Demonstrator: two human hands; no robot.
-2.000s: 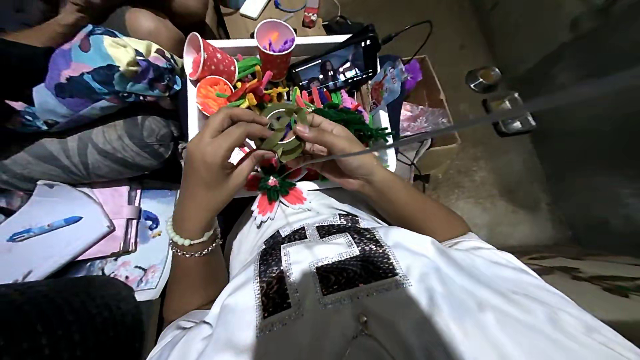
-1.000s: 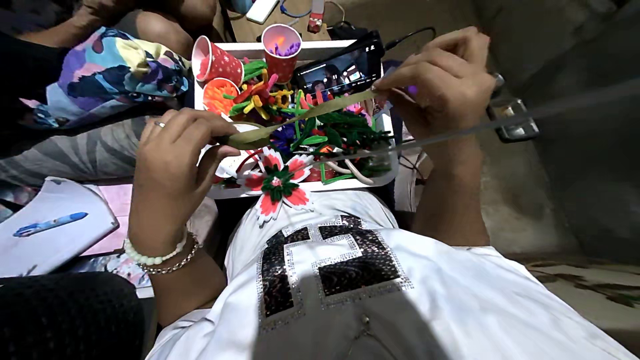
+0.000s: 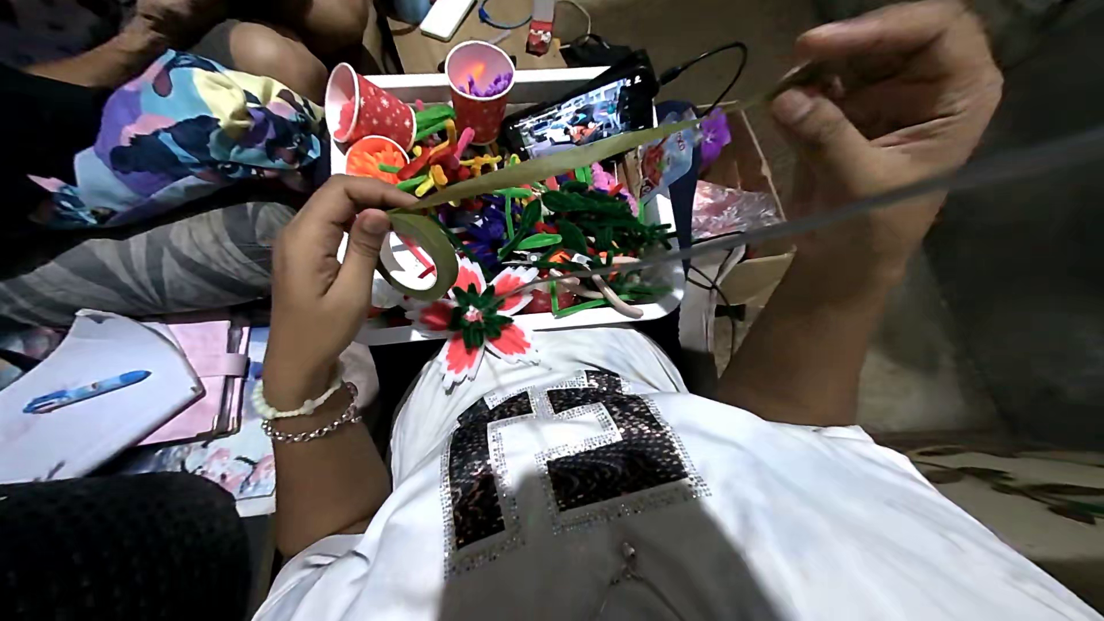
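My left hand (image 3: 323, 259) holds a roll of olive-green tape (image 3: 420, 257), its ring hanging below the fingertips. A strip of tape (image 3: 561, 162) stretches from the roll up to my right hand (image 3: 888, 121), which pinches its far end between thumb and fingers. Just below and right of the roll lies a red and white fuzzy flower with a dark green centre (image 3: 474, 317), over the near edge of the tray. Behind the tape, the white tray (image 3: 552, 322) holds many coloured pipe-cleaner pieces (image 3: 595, 220). A thin grey line crosses from the flower toward the upper right, blurred near the camera.
Red paper cups (image 3: 479, 108) and a lit phone (image 3: 586, 112) with a cable stand at the tray's back. A cardboard box (image 3: 750, 172) is to the right. At left are a notebook (image 3: 95, 414) with a blue pen (image 3: 86, 391), and another person's legs (image 3: 155, 259).
My hands were close together at the tape roll and have moved apart. The strip now spans between them; since one second ago my right hand has moved further up and right.
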